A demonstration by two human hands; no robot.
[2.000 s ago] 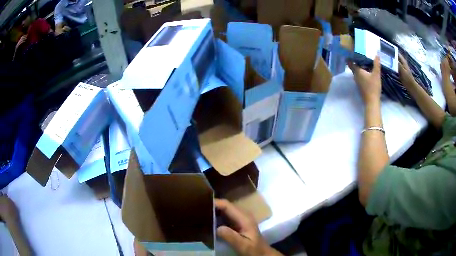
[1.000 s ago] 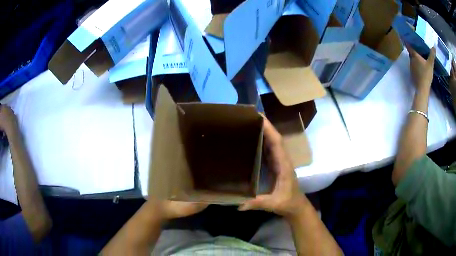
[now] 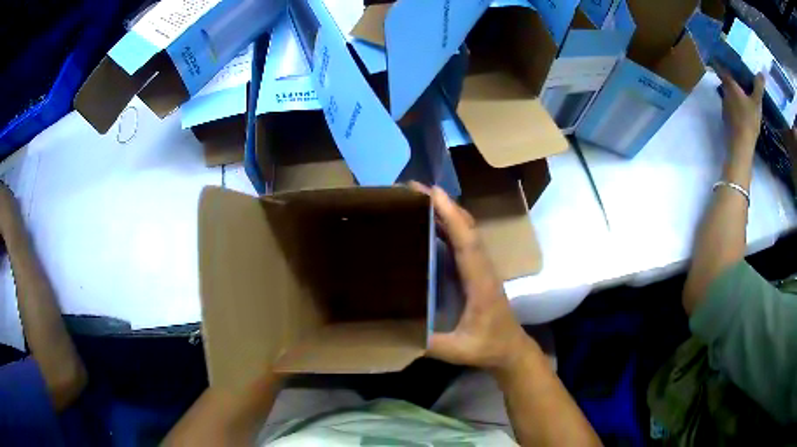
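Observation:
A folding carton [image 3: 376, 262] is held over my lap at the bench's front edge, its open brown end facing me and its lid flap [image 3: 240, 279] spread out to the left. My right hand [image 3: 481, 301] grips the carton's right side, thumb at the lower corner and fingers along the upper edge. My left hand [image 3: 240, 393] is mostly hidden behind the lid flap and under the carton; only the wrist side shows. The carton looks empty inside. Its far end is too dark to make out.
Open blue and white cartons [image 3: 502, 105] lie heaped behind, on the white-covered bench [image 3: 114, 227]. A thin loop [image 3: 128, 125] lies near the left carton. A neighbour's arm [image 3: 39, 306] is at the left. A person in green [image 3: 743, 332] at the right handles a box [image 3: 758, 65].
The carton came from the left front over my lap and has since shifted slightly left, its lid flap opening wider. The view turned downward. My left forearm has come into view.

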